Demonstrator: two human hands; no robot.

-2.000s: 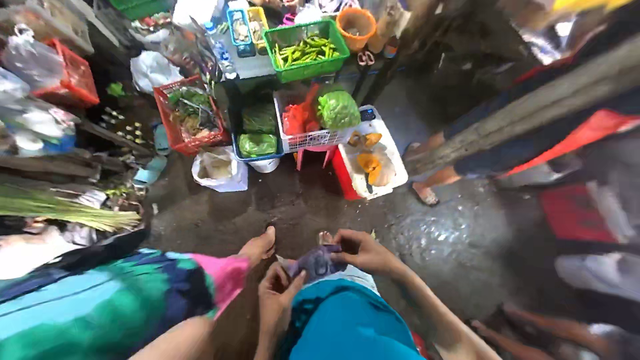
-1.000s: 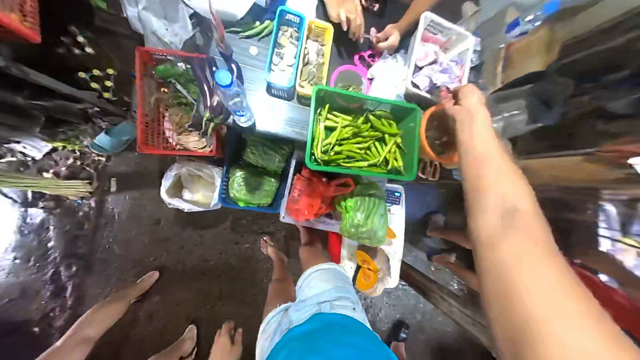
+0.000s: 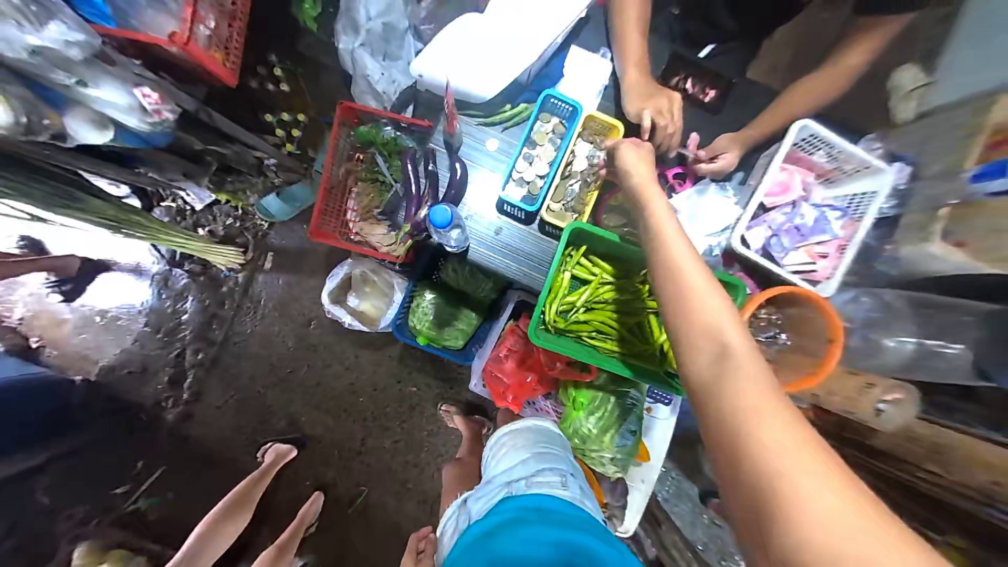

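My right hand (image 3: pixel 630 161) reaches across the stall to the right edge of a yellow plastic basket of coins (image 3: pixel 579 177); its fingertips are partly hidden. Left of that stands a blue basket of coins (image 3: pixel 537 157). Below my right forearm is a green basket of green chilies (image 3: pixel 602 299). My left hand (image 3: pixel 420 547) hangs low at the bottom edge beside my denim shorts, only partly in view. Just beyond my right hand, another person's hands (image 3: pixel 654 110) (image 3: pixel 718 155) are over the stall. A white basket of banknotes (image 3: pixel 811 209) stands to the right.
A red basket of vegetables (image 3: pixel 335 177), a water bottle (image 3: pixel 447 228), a blue crate of bagged greens (image 3: pixel 449 315) and a red plastic bag (image 3: pixel 516 366) crowd the stall's near side. An orange bucket (image 3: pixel 791 339) stands right of the chilies. Another person's legs (image 3: pixel 228 504) are at lower left.
Two seconds ago both my hands held what looks like a banknote. My right hand then reached toward the white basket and has since moved left to the coin basket. The view has shifted greatly.
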